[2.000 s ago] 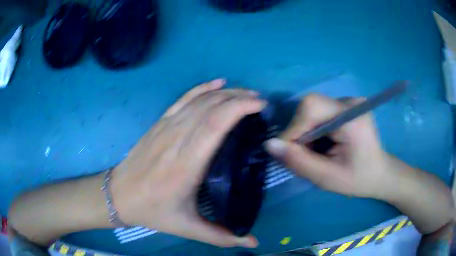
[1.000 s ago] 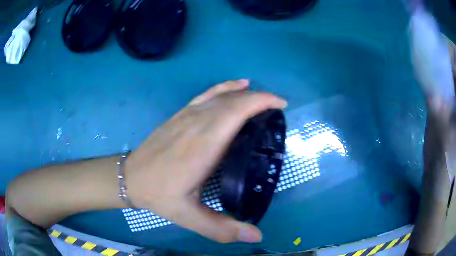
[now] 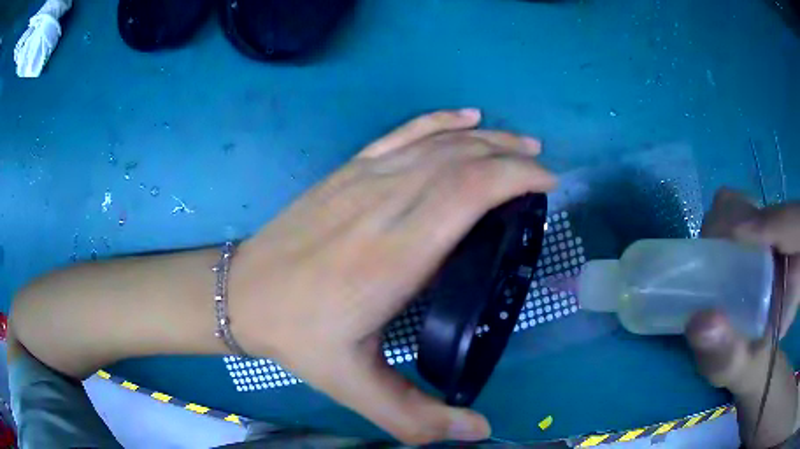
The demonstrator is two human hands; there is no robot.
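My left hand (image 3: 377, 237) is shut on a black plastic housing (image 3: 482, 298), which it holds tilted on edge, fingers over the top and thumb at the bottom. A few small white dots show on the housing's face. My right hand (image 3: 746, 289), at the right edge, is shut on a translucent whitish squeeze bottle (image 3: 689, 285) lying sideways, its pinkish tip pointing left at the housing. Whether the tip touches the housing I cannot tell. Under the housing lies a clear sheet with rows of white dots (image 3: 259, 374), partly hidden by my left hand.
A black oval shell (image 3: 164, 19) and a larger black round shell (image 3: 285, 24) lie at the top left, cut off by the picture's edge. A crumpled white cloth (image 3: 38, 42) lies at the upper left. Yellow-black tape (image 3: 197, 409) runs along the mat's front edge, near a yellow scrap (image 3: 546, 423).
The thin silver-grey tool seen two seconds ago is gone from my right hand. The hand has come in from the right with the bottle. My left hand and the housing sit slightly farther right.
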